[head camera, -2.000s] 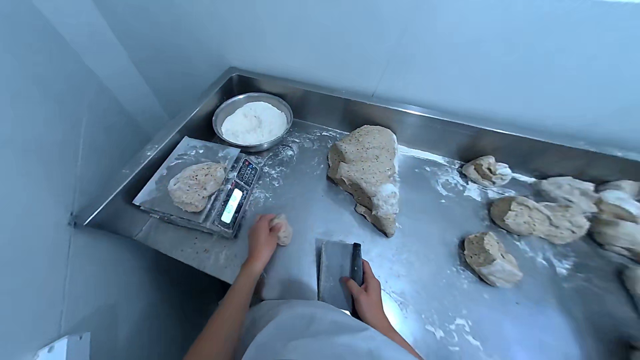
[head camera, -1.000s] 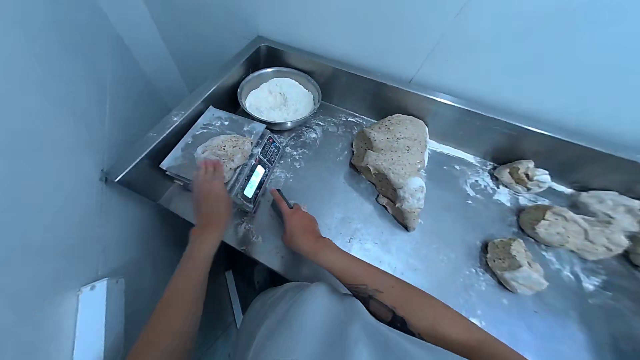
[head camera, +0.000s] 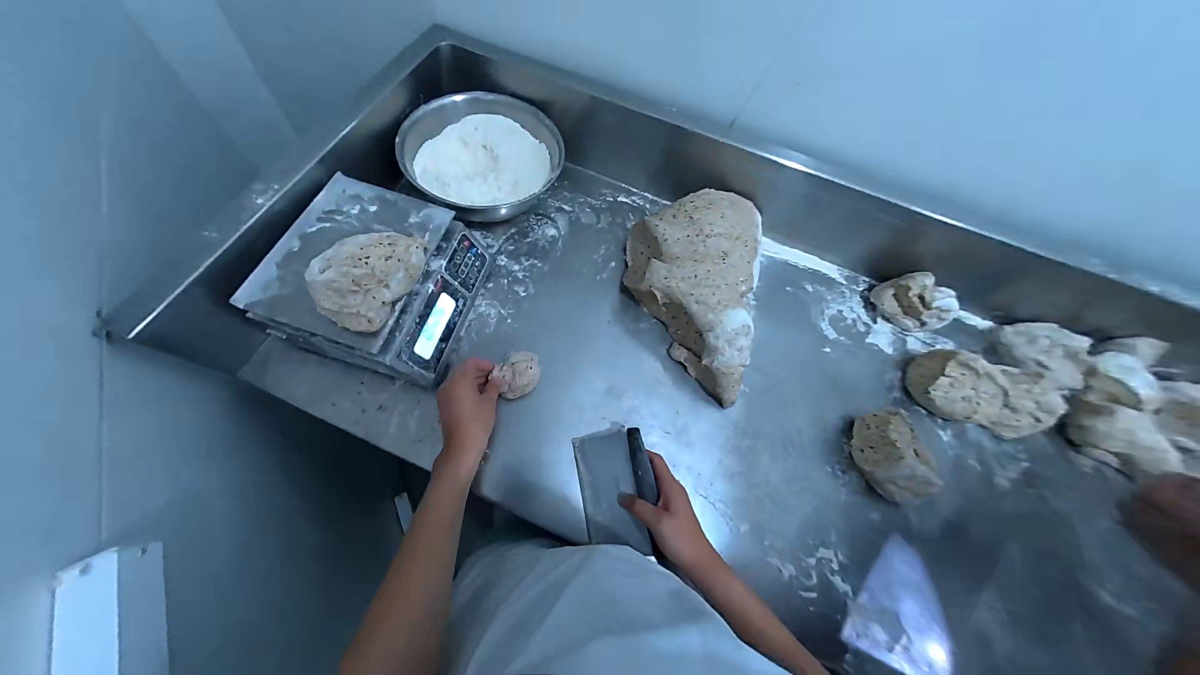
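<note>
My left hand [head camera: 471,405] pinches a small lump of dough [head camera: 517,375] just in front of the digital scale [head camera: 433,323]. In my right hand [head camera: 667,514] is a bench scraper [head camera: 609,478] with a dark handle, its flat metal blade turned toward the left, near the counter's front edge. A larger piece of speckled dough [head camera: 366,279] rests on the scale's plate. The big mass of dough [head camera: 698,277] lies on the steel counter, beyond my hands, touched by neither.
A steel bowl of flour [head camera: 483,159] stands behind the scale. Several dough pieces [head camera: 984,389] lie to the right, with a nearer one [head camera: 892,457]. A scraper-like blade [head camera: 900,605] and another person's blurred hand [head camera: 1162,520] are at lower right. A raised steel rim [head camera: 806,173] borders the counter.
My left hand has moved from the dough on the scale to the small lump. My right hand, with the scraper, has moved away from the scale toward the right. Another person's hand has appeared.
</note>
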